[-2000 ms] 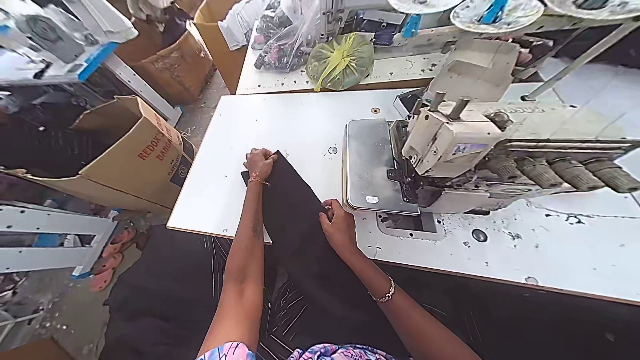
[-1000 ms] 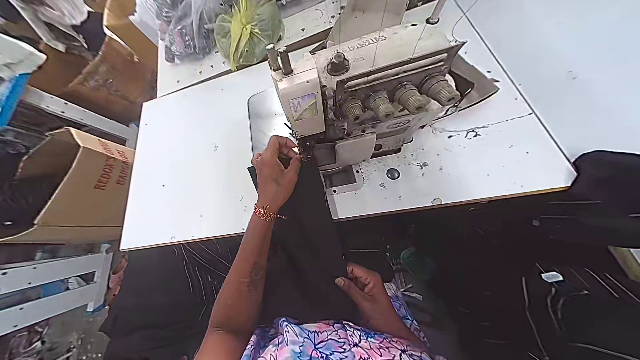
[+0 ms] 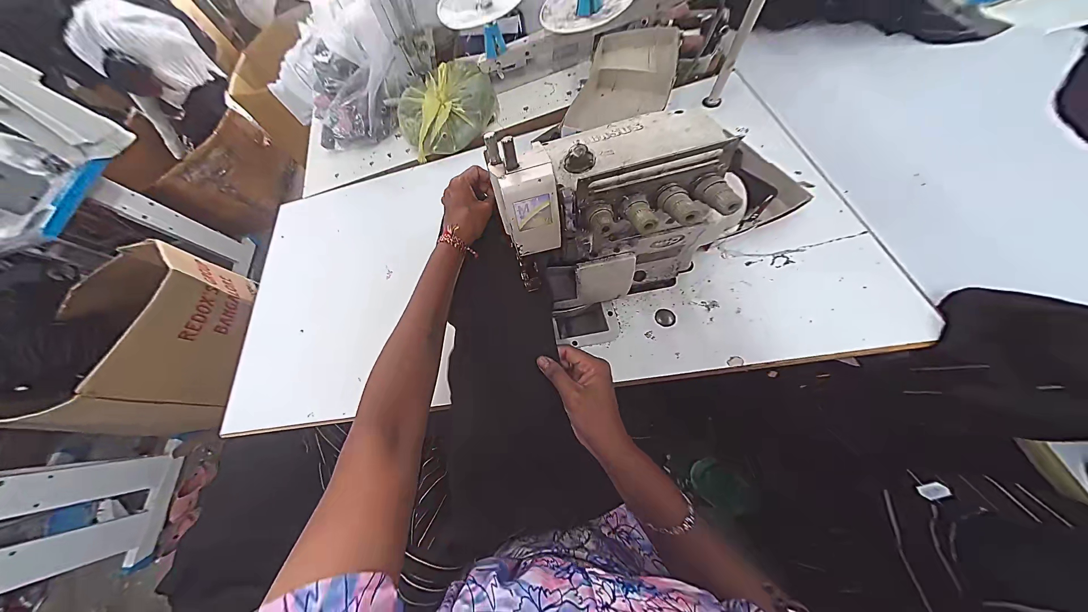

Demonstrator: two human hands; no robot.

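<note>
Black fabric (image 3: pixel 510 382) runs from my lap over the table edge and under the presser foot of a Pegasus overlock sewing machine (image 3: pixel 654 170). Behind and left of the machine head, my left hand (image 3: pixel 468 204) grips the far end of the cloth, its fingertips partly hidden. My right hand (image 3: pixel 585 389) pinches the cloth's right edge between thumb and fingers near the table's front edge, below the presser foot. The cloth lies lengthwise between both hands.
The white table (image 3: pixel 331 280) carries the machine. Plastic bags, one a tied yellow-green bag (image 3: pixel 446 106), stand on a surface behind. Left are a cardboard box (image 3: pixel 170 331) and a white metal frame (image 3: pixel 85 518). More dark cloth (image 3: pixel 1011 374) hangs at the right. A person bends at the upper left.
My left hand has moved from just before the needle area to behind the machine head. My right hand has come up from near my lap to the table edge. The cloth reaches farther past the foot.
</note>
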